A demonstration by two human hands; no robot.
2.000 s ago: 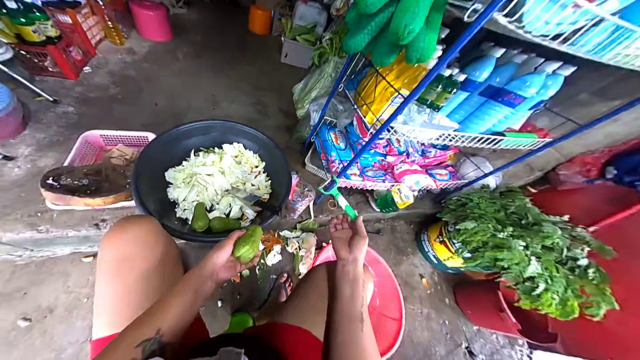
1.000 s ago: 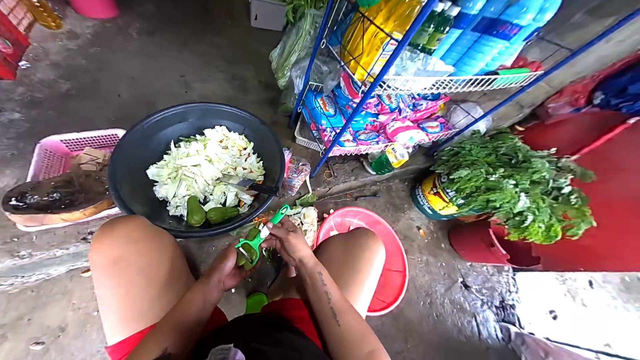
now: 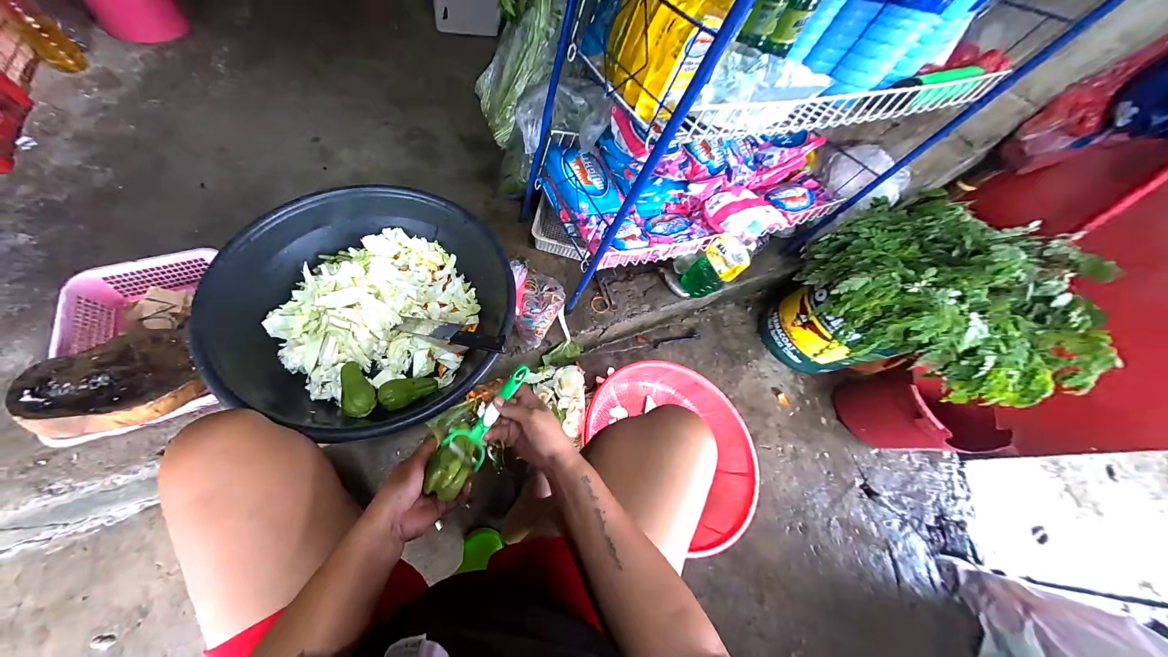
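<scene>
My left hand holds a green chayote between my knees. In my right hand is a green-handled peeler, its head against the chayote's upper end. Just beyond my hands stands a large black basin with shredded cabbage in it. A knife with a dark handle rests on the cabbage, at the basin's right side. Two more chayotes lie at the basin's near edge. Scraps and peelings lie on the ground beyond my right hand.
A red plastic basin stands beside my right knee. At left, a wooden chopping block rests on a pink basket. A blue wire rack with packets and bottles rises ahead. Leafy greens stand in a bucket at right.
Two seconds ago the chayote and peeler were held apart, with my right hand open-palmed. Both hands have come together, and the peeler now meets the chayote.
</scene>
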